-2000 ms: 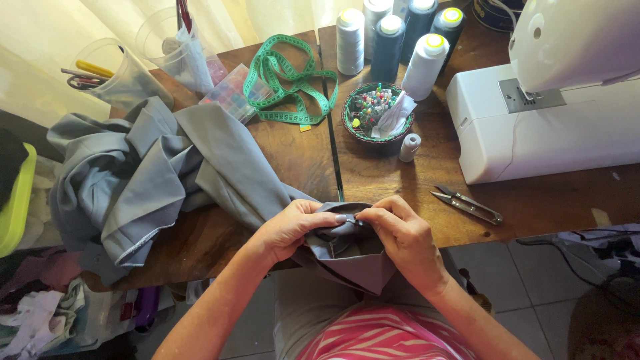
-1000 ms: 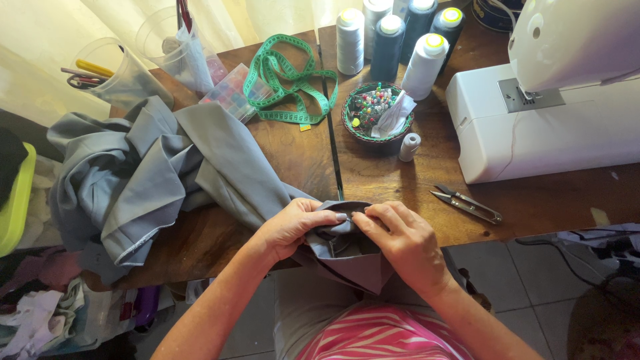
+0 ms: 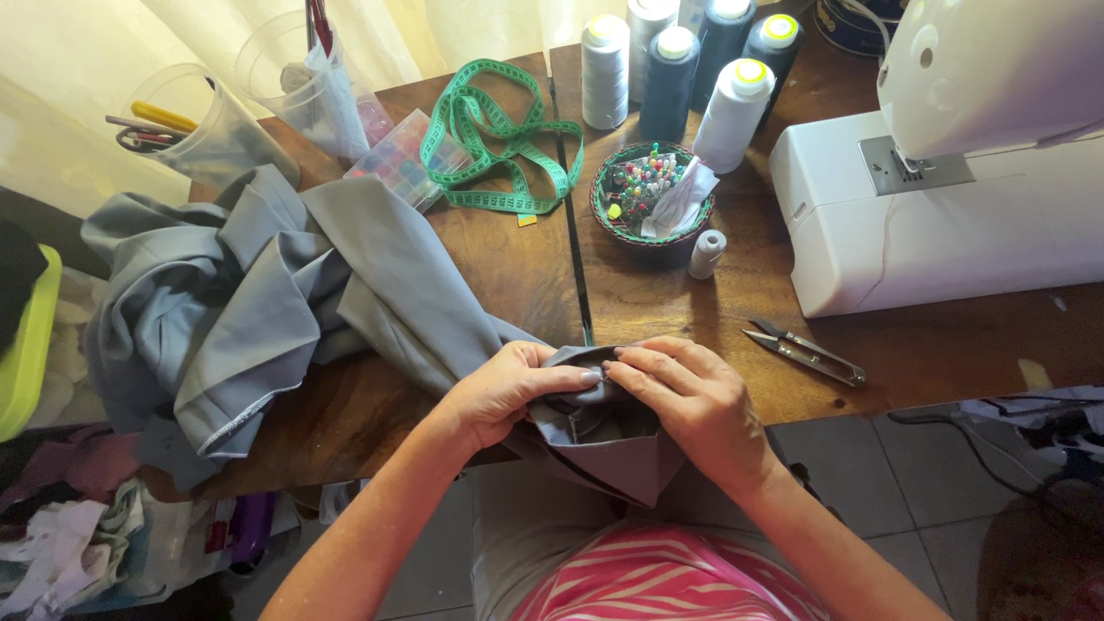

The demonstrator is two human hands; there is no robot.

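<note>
Grey fabric [image 3: 405,276] lies bunched on the left of the wooden table and runs down to the front edge, where both hands hold its folded end. My left hand [image 3: 509,388] grips the fold, its thumb on top of the cloth. Against the same fold, just to the right, my right hand [image 3: 690,397] pinches the cloth with bent fingers. Below the fingers the fabric opens into a loop with a seam inside. Whether a pin or needle is between the fingertips cannot be told.
Thread snips [image 3: 806,352] lie right of the hands, near a white sewing machine [image 3: 914,224]. Behind are a small thread spool [image 3: 707,254], a basket of pins [image 3: 653,194], large thread cones [image 3: 733,116], a green tape measure [image 3: 504,142], a plastic box [image 3: 405,159] and plastic cups [image 3: 203,129].
My right hand's fingers have shifted on the fold and lie flatter over the cloth than two seconds ago. My left hand stays about where it was.
</note>
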